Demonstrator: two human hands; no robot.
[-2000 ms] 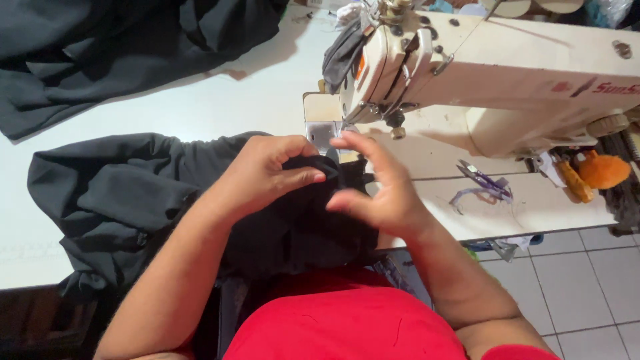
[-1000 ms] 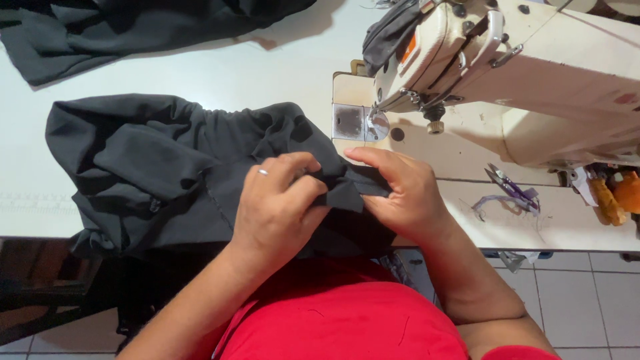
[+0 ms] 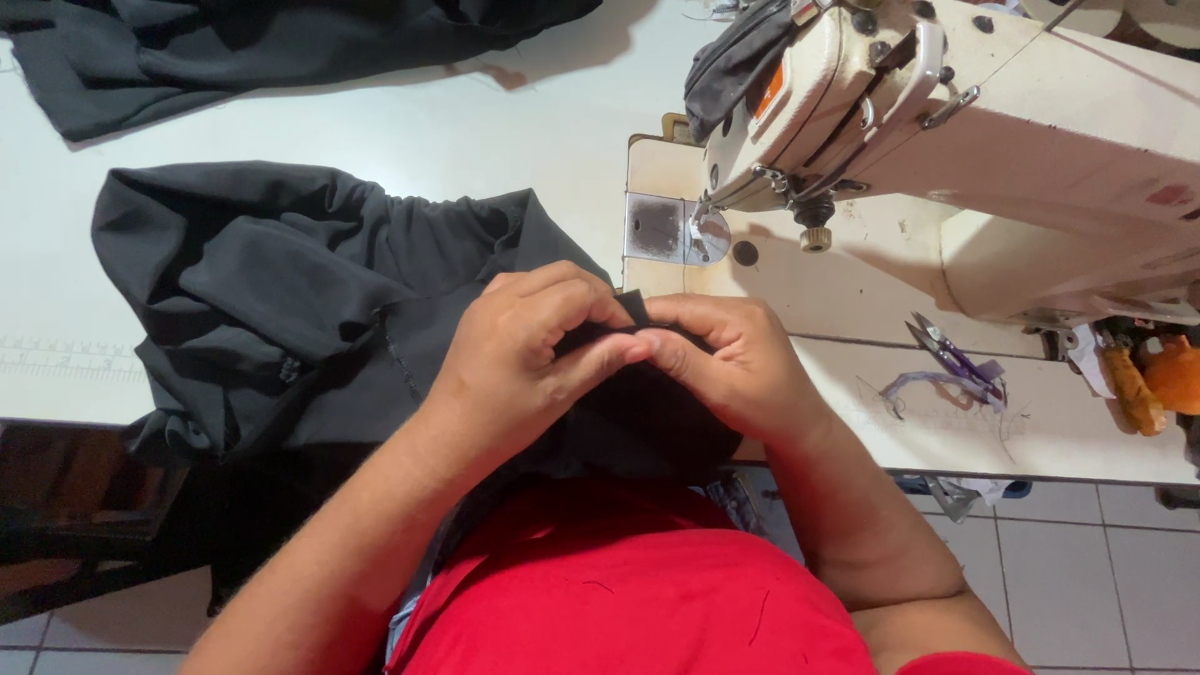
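Note:
A black garment (image 3: 281, 272) with a gathered edge lies bunched on the white table, its near side hanging over the front edge. My left hand (image 3: 539, 342) pinches a folded edge of the black fabric between thumb and fingers. Close against it, my right hand (image 3: 727, 352) grips the same edge, the two thumb tips nearly touching. A small corner of cloth sticks up between them. Both hands are just in front of the sewing machine's needle plate (image 3: 653, 228), and the cloth is not under the presser foot (image 3: 698, 225).
The sewing machine (image 3: 1031, 122) stands at the right, a dark cloth (image 3: 736, 70) hanging on its head. Purple-handled thread snips (image 3: 956, 361) lie on the table (image 3: 525, 122) near its front edge, with thread scraps. More black fabric (image 3: 281, 47) lies at the back left.
My hands have come closer together on the fabric edge. My right hand, off the cloth or barely at it two seconds ago, now pinches it. The view has shifted somewhat.

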